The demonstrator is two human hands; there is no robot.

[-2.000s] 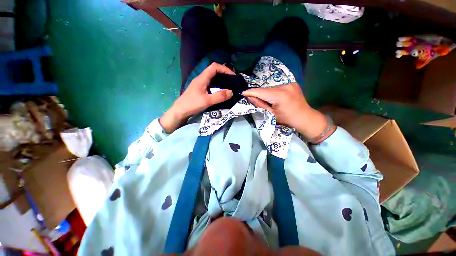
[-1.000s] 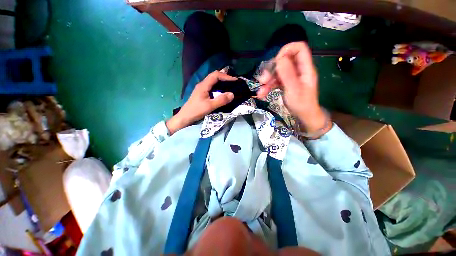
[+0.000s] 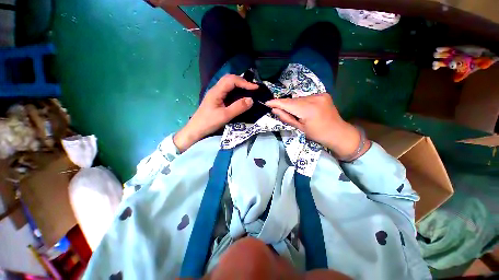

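A black plush toy lies over my lap on the white printed apron. My left hand holds it from the left, with fingers above and the thumb on its near side. My right hand is at the toy's right side, its thumb and index finger pinched together. A thin light glint, which looks like a needle, shows at these fingertips. No thread can be made out. The toy's details are dark and partly hidden by my fingers.
The table's edge runs across the top. An open cardboard box stands at the right, with green cloth below it. An orange-pink plush toy is further right. A blue stool and a white sack are at the left.
One second ago my right hand was raised and blurred, away from the toy. Now it is back down at the toy's right side. My left hand has kept its hold.
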